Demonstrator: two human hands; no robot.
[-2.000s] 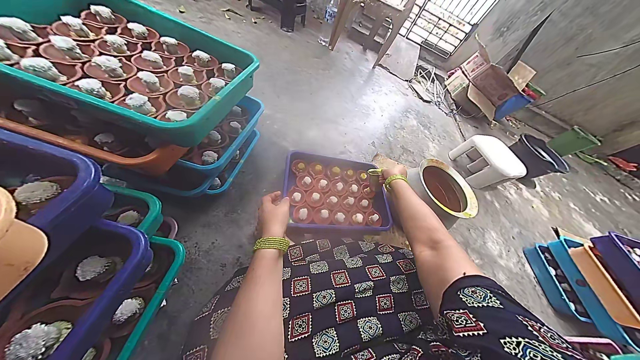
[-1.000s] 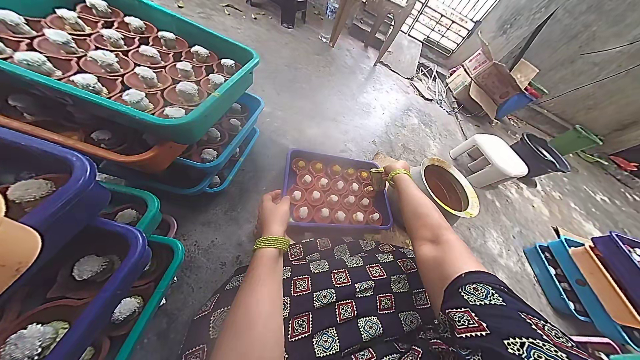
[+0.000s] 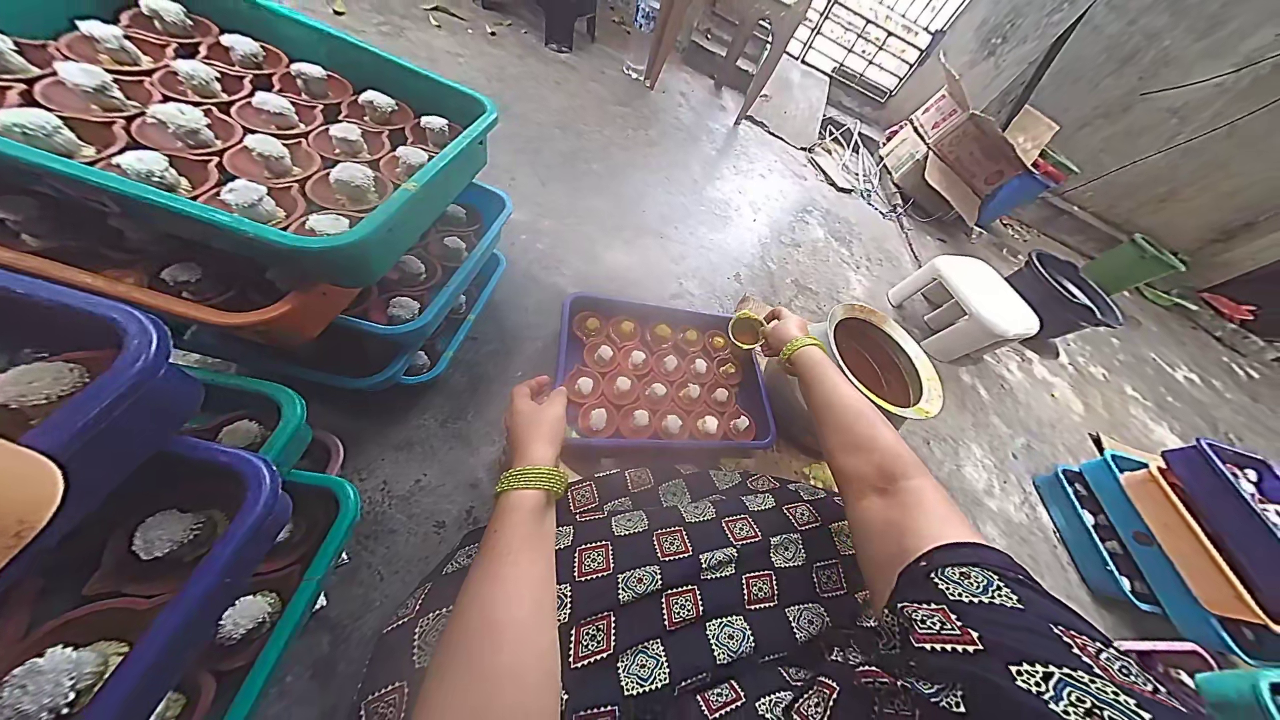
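Observation:
A purple plastic tray (image 3: 767,415) of small clay cups lies in front of me. Some cups, along the far row and at the right, hold something yellow; the others hold white lumps (image 3: 660,390). My left hand (image 3: 535,415) rests at the tray's left rim, its thumb against the edge. Between the fingers of my right hand (image 3: 782,330) is a small round cup (image 3: 746,329), yellowish inside, at the tray's far right corner. A wide metal pot (image 3: 930,390) of brown liquid stands just right of that hand.
Stacked trays of clay cups with white lumps, topped by a green tray (image 3: 440,190), stand at the left. More stacked trays (image 3: 1200,545) are at the lower right. Beyond the pot are a white plastic stool (image 3: 975,295), a dark bucket (image 3: 1070,290) and an open cardboard box (image 3: 975,150).
The small round cup in my right hand now shows its yellowish inside above the tray's far right corner. My left hand has stayed at the left rim.

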